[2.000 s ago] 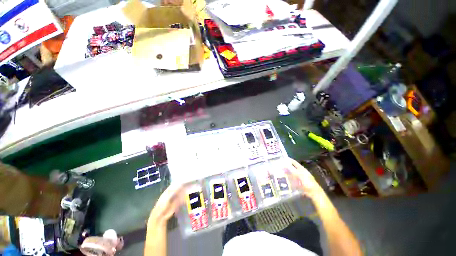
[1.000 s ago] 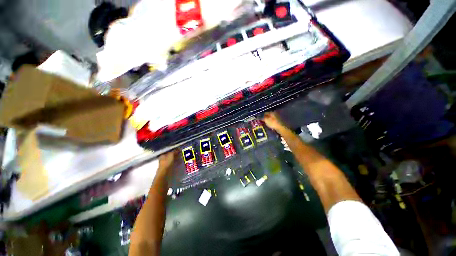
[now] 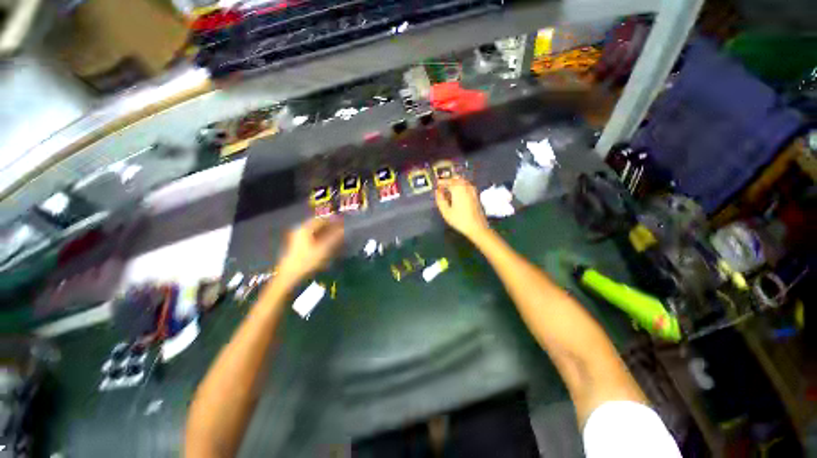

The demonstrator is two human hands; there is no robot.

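Several small keypad phones [image 3: 350,190] with dark screens, yellow frames and red keys stand in a row on the dark surface behind the green mat. The clear tray around them is hardly visible. My left hand [image 3: 310,248] is blurred, with curled fingers, just in front of the row's left end; its grip cannot be made out. My right hand [image 3: 459,204] is at the row's right end, its fingertips by the rightmost phone; whether it grips the phone or tray is unclear. A white slip [image 3: 309,300] and small yellow-and-white parts [image 3: 434,269] lie on the mat.
A yellow-green electric screwdriver [image 3: 630,302] lies at the right beside a cluttered shelf. A white bottle [image 3: 532,179] and crumpled tissue [image 3: 496,201] stand behind my right hand. A grid-like part [image 3: 125,365] lies at the left. Stacked black trays [image 3: 340,34] are at the top; a grey post [image 3: 652,76] rises at the right.
The phones went from held in a clear tray over the bench to beside the stacked black trays, and now sit lower on the dark surface. My left hand has moved in front of the row. The view has shifted.
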